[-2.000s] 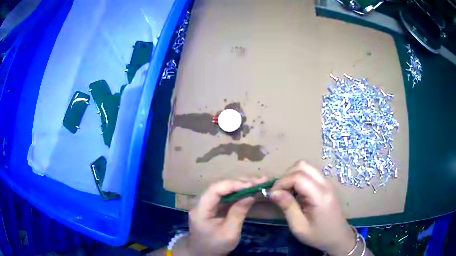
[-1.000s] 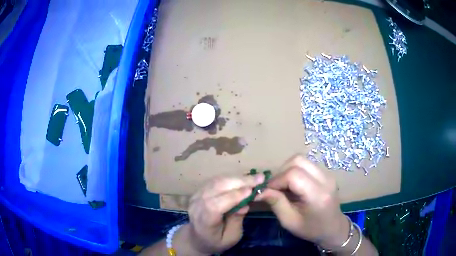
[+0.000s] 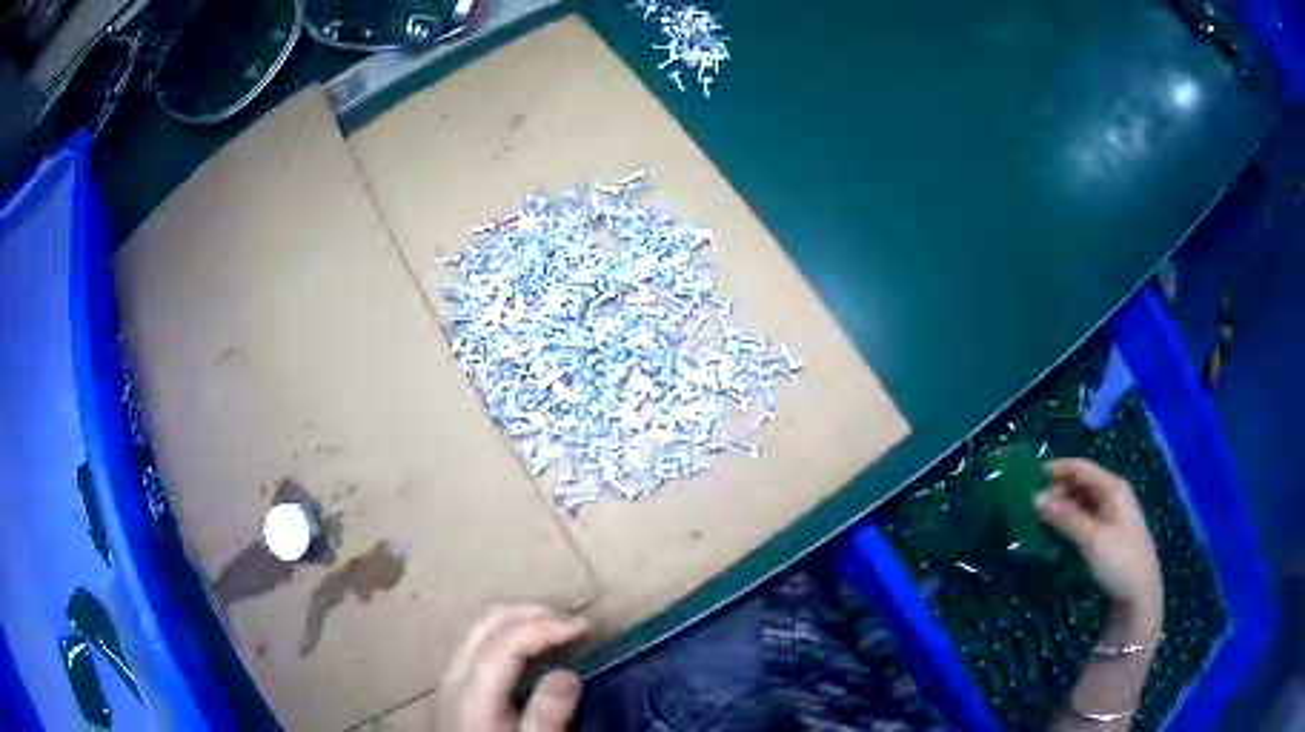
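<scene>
My right hand is over the low crate at right, its fingers at the edge of a blurred green plastic part. My left hand is at the cardboard's near edge, fingers curled, thumb apart; a dark patch shows between them, and I cannot tell if it holds anything. A heap of small metal pins lies on the cardboard sheet. A small white-topped pot stands at the sheet's lower left, beside brown wet stains.
The crate at right holds many shiny green pieces. A blue tote with green parts stands at left. Loose pins lie on the green table at the far side. Dark glossy covers lie at top left.
The view has swung right. My hands have parted: the right has moved out to the crate with a green part at its fingers. The left no longer visibly holds the green part.
</scene>
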